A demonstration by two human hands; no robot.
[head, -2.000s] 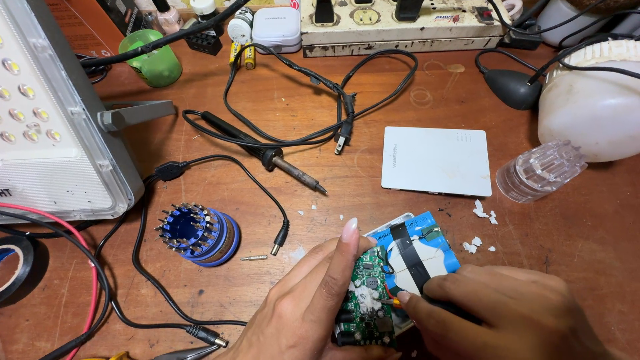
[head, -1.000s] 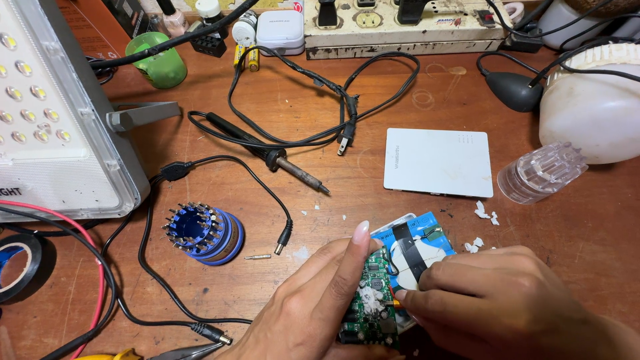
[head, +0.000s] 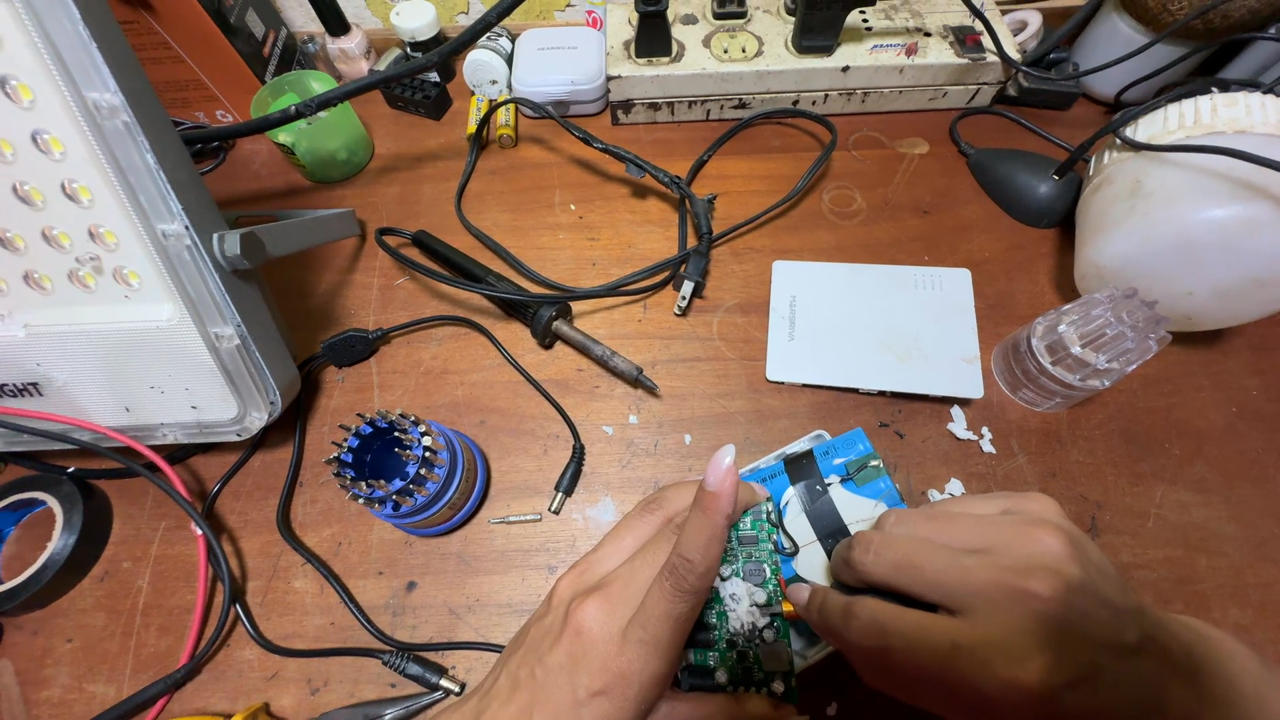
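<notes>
My left hand [head: 630,600] grips a green circuit board [head: 750,620] along its left side, the thumb over its face; white residue covers some of its parts. Beside the board lies a blue battery pack [head: 875,465] with black tape across it, in a white casing. At the board's right edge my right hand [head: 960,580] has its fingertips by a small orange part [head: 790,607] and wires. A dark thing shows partly under the right fingers; whether they hold it, I cannot tell.
A soldering iron [head: 600,350] lies behind the hands, near a white cover [head: 875,330]. To the left are a blue bit holder [head: 455,485], black cables [head: 290,500] and a floodlight [head: 200,300]. A clear plastic cap [head: 1060,355] and a power strip [head: 810,75] are farther back.
My right hand has shifted slightly and its fingers are more curled than two seconds ago. The left hand keeps its hold on the circuit board.
</notes>
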